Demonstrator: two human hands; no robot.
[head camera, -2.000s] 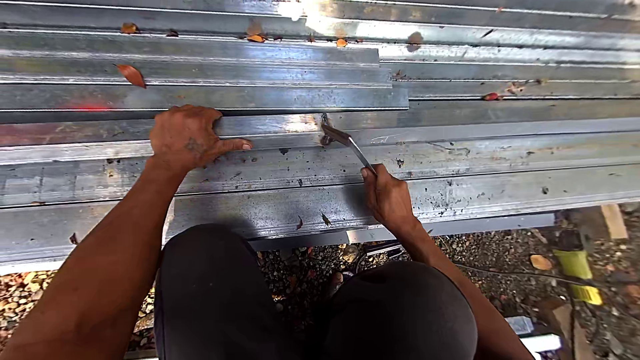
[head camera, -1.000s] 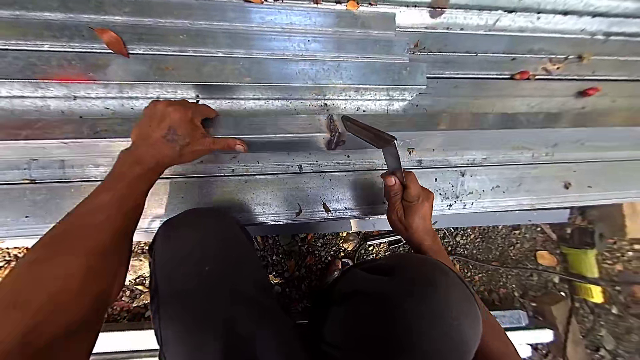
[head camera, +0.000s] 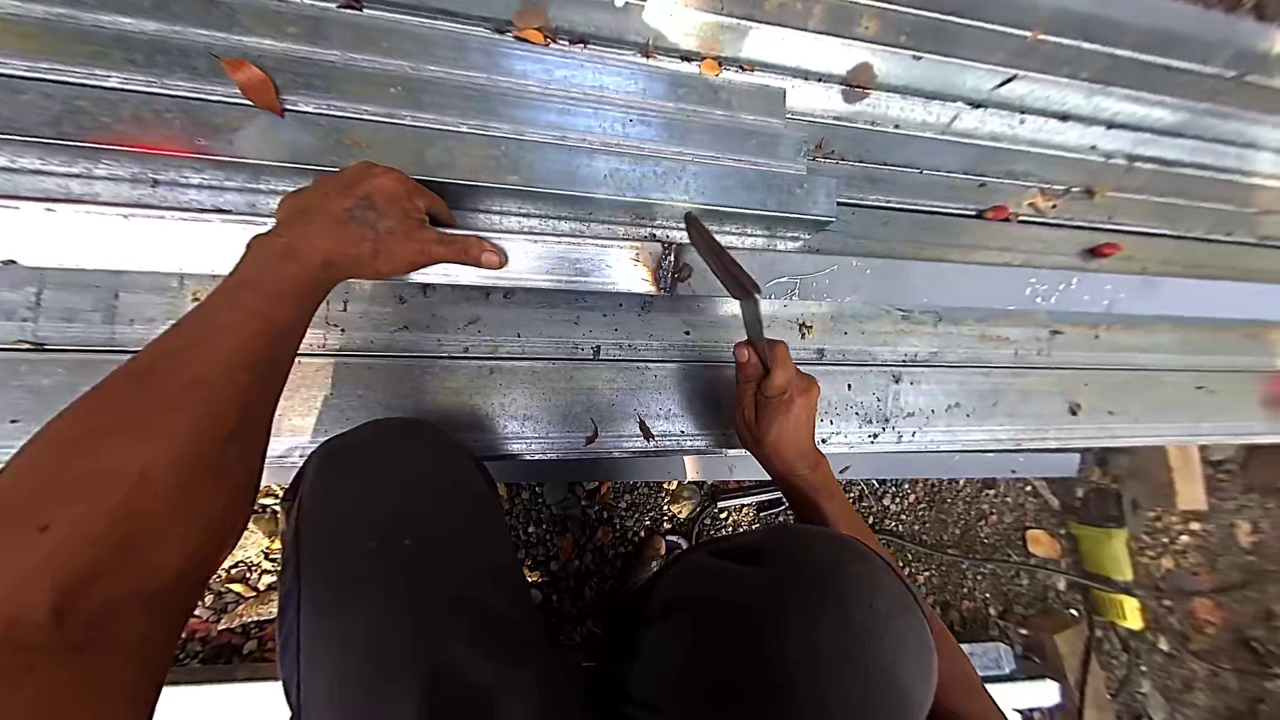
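Observation:
My left hand (head camera: 365, 225) rests on a bright galvanized steel channel (head camera: 560, 262), its thumb lying along the metal. In my right hand (head camera: 778, 405) is the handle of a chipping hammer (head camera: 722, 258), whose long dark head is raised just right of a dark, rough weld bead (head camera: 668, 268). Scorched brown metal borders the bead at the joint between two lengths of steel. Whether the hammer head touches the metal cannot be told.
More galvanized steel profiles (head camera: 960, 400) lie side by side, with dry leaves (head camera: 252, 85) on them. Below are gravelly ground (head camera: 960, 510), a cable (head camera: 1000, 562) and a yellow-green tool (head camera: 1105, 560). My knees are close to the front profile.
The hammer head, beside the weld bead one second ago, has swung up and its angle is steeper. My left hand stays on the steel.

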